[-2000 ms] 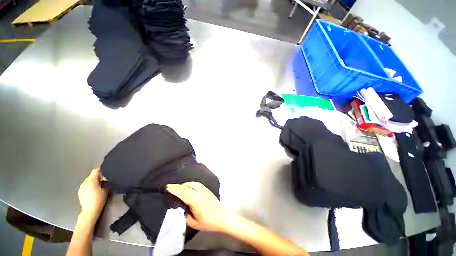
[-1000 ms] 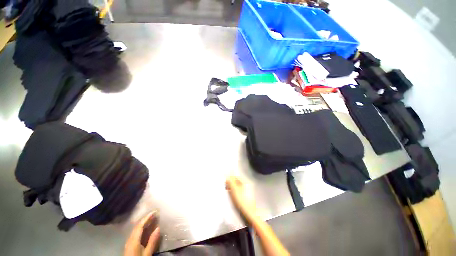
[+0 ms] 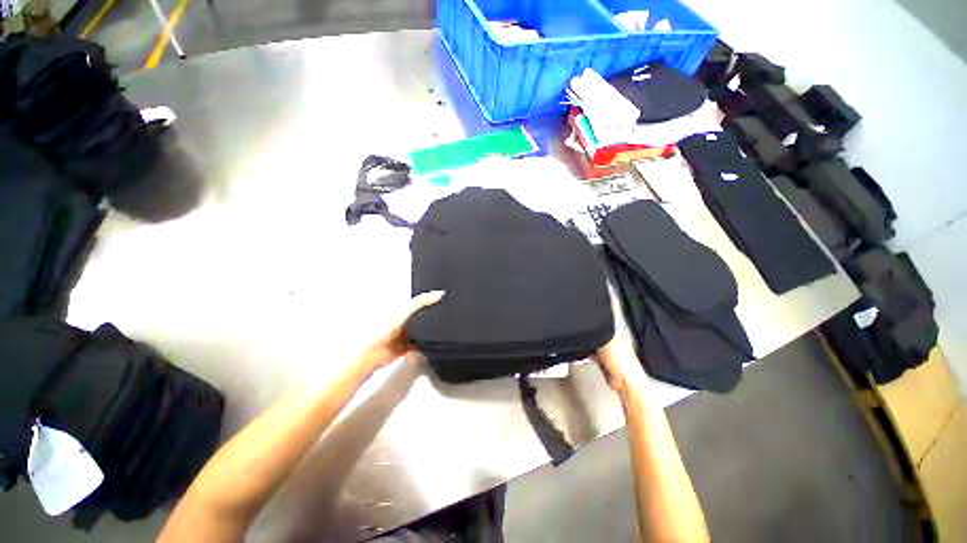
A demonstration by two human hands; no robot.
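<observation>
A thick stack of black panels [image 3: 509,276] is in front of me at the table's near edge. My left hand [image 3: 411,327] grips its left side and my right hand [image 3: 610,366] grips its lower right side; some fingers are hidden by the stack. A black tie strip [image 3: 543,422] trails below it. Long black sole-like pieces [image 3: 673,265] lie just right of the stack. A black bundle [image 3: 127,414] with a white ticket [image 3: 64,467] on it sits at the lower left.
Other black stacks [image 3: 64,117] are at the far left. A blue bin [image 3: 530,74], green sheet [image 3: 472,152], knotted strips [image 3: 376,191], red box [image 3: 626,157] and calculator [image 3: 617,191] are behind. Black strip pieces [image 3: 753,217] lie right. More black bundles [image 3: 875,318] are beyond the table's right edge.
My hands have left the ticketed bundle and now hold the right-hand panel stack, which is apart from the sole-like pieces. The view has turned right.
</observation>
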